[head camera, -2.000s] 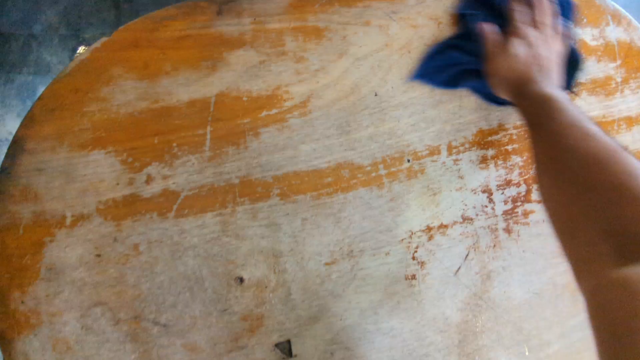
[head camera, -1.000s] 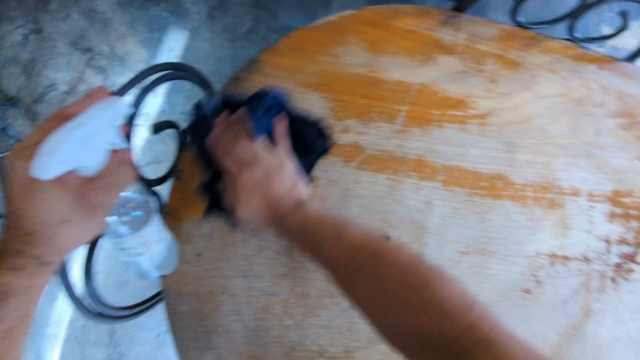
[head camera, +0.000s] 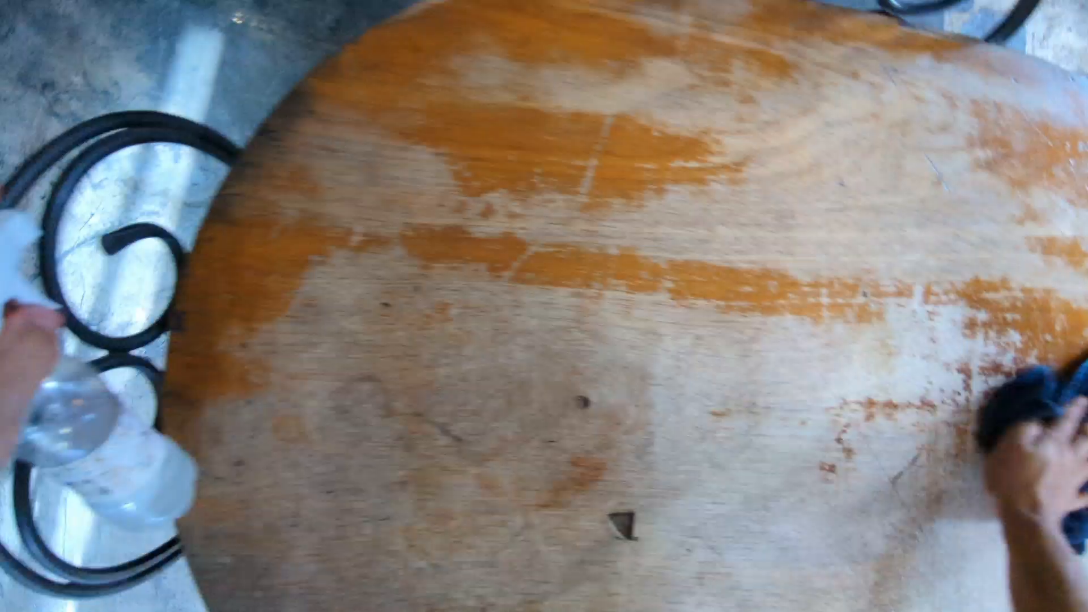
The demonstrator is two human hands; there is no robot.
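Observation:
A round wooden tabletop (head camera: 510, 357) with worn patches of orange-brown finish fills most of the view. At the right edge, my right hand (head camera: 1037, 467) presses a dark blue cloth (head camera: 1016, 404) on the wood; part of the hand and cloth lies outside the frame. My left hand (head camera: 30, 357) is at the left edge, beside the tabletop, around the neck of a clear spray bottle (head camera: 127, 467) with a white spray head (head camera: 17, 255). Part of the left hand is cut off by the frame.
Black scrolled metalwork (head camera: 55, 229) curves out past the tabletop's left rim, and more of it (head camera: 1011, 21) shows at the top right. A grey, shiny floor (head camera: 280, 42) lies below. The wood has a small dark triangular chip (head camera: 623, 524).
My right hand has moved with the blue cloth from the tabletop's left rim to its right part. Both one second ago and now, the left hand holds the spray bottle.

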